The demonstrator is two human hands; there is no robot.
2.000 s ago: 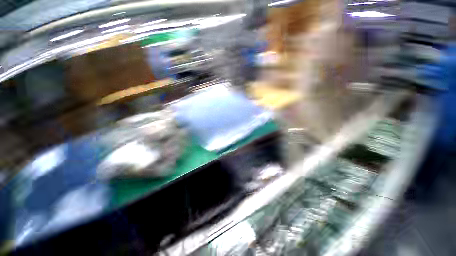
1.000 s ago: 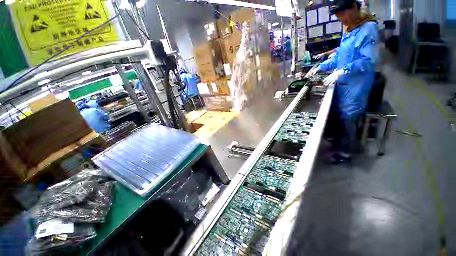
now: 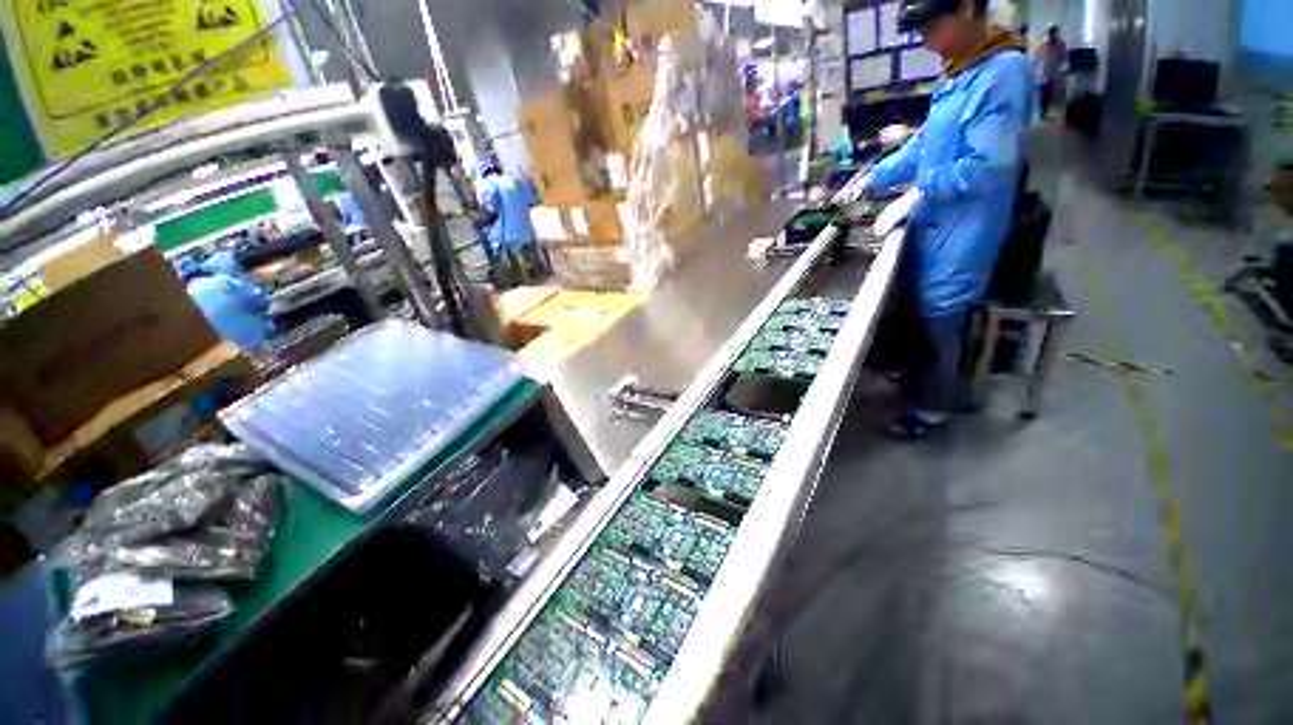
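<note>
Neither of my hands is in the picture. Green circuit boards [image 3: 620, 584] crowded with small parts lie in a long row between the two pale rails of the conveyor [image 3: 794, 503]. A dark gap [image 3: 766, 394] breaks the row farther up. To the left, a green-matted shelf [image 3: 305, 545] holds a stack of clear ribbed plastic trays [image 3: 376, 404] and crumpled bags of components [image 3: 185, 517] with a white label. A dark component bin [image 3: 376, 602] sits in the shadow under the shelf, with a dark plastic bag [image 3: 489, 503] beside it.
A person in a blue smock and white gloves [image 3: 964, 170] stands at the line's far right side. Cartons [image 3: 567, 156] and wrapped goods stand behind. A metal-framed stool [image 3: 1028, 319] and yellow-black floor tape [image 3: 1170, 552] are at right. A cardboard box [image 3: 114, 354] is at left.
The view has steadied from blur and shifted slightly, so the shelf, boards and person sit farther left than a second ago. The person's hands remain over the line.
</note>
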